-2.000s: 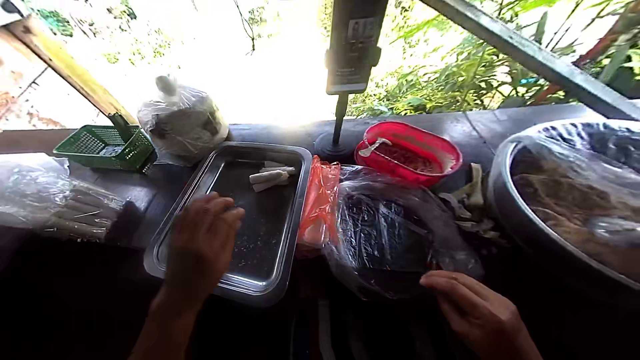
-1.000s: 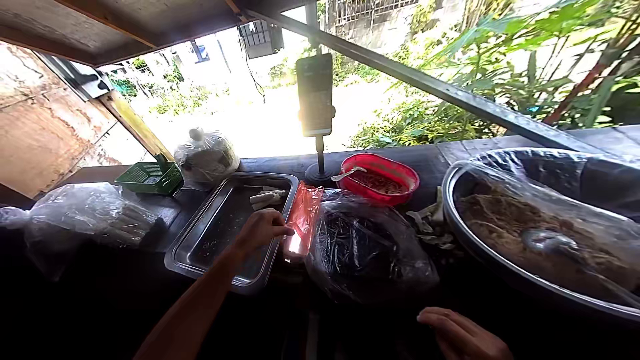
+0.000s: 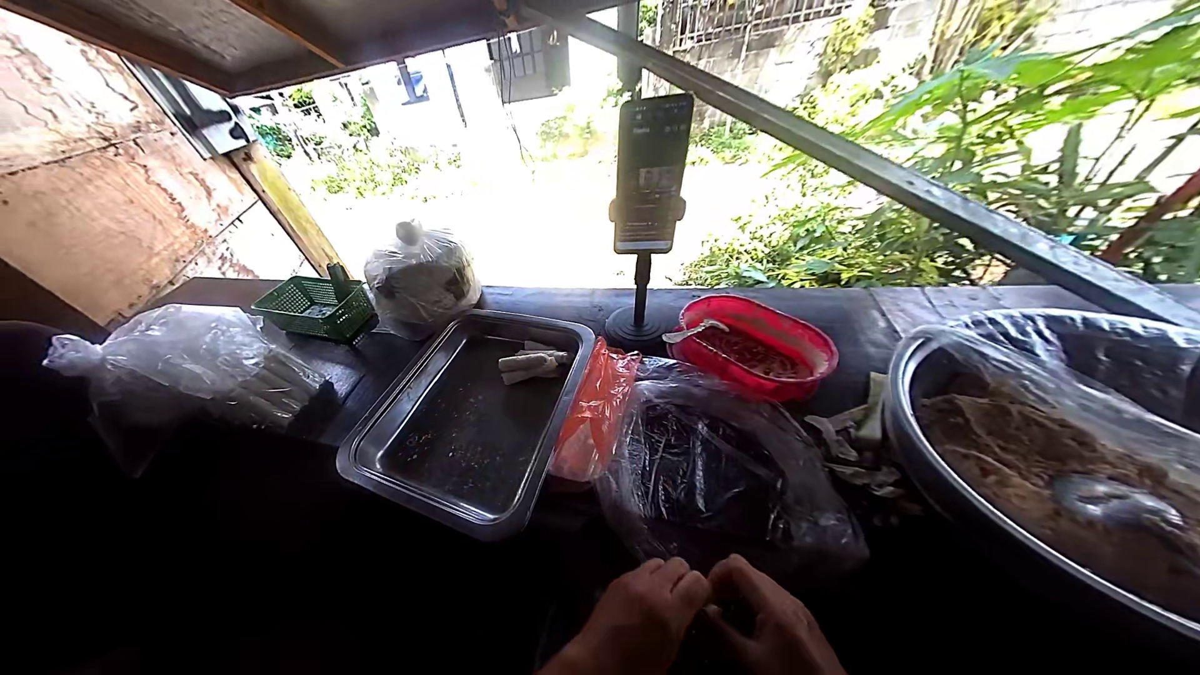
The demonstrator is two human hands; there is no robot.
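My left hand (image 3: 647, 614) and my right hand (image 3: 771, 619) meet at the bottom centre, fingertips together; whether anything small is between them is too dark to tell. Just beyond them lies a clear plastic bag over a dark surface (image 3: 703, 469). To its left are an orange plastic bag (image 3: 596, 408) and a rectangular metal tray (image 3: 361, 455) with a few pale rolled pieces (image 3: 532, 364) and scattered crumbs. Behind the clear bag sits a red plastic bowl (image 3: 825, 361) of reddish-brown contents, with a white plastic spoon (image 3: 696, 330) across its rim.
A large metal basin (image 3: 902, 403) of brown, shredded-looking food stands right, partly under plastic. A phone (image 3: 652, 173) is on a stand behind. At left are a knotted plastic bag of pale rolls (image 3: 225, 370), a green basket (image 3: 319, 309) and a white plastic bag (image 3: 422, 277). A metal bar slants above.
My left hand has moved from over the tray, past the orange bag's edge, to the bottom centre. My hands were apart and now meet. The view has tilted up.
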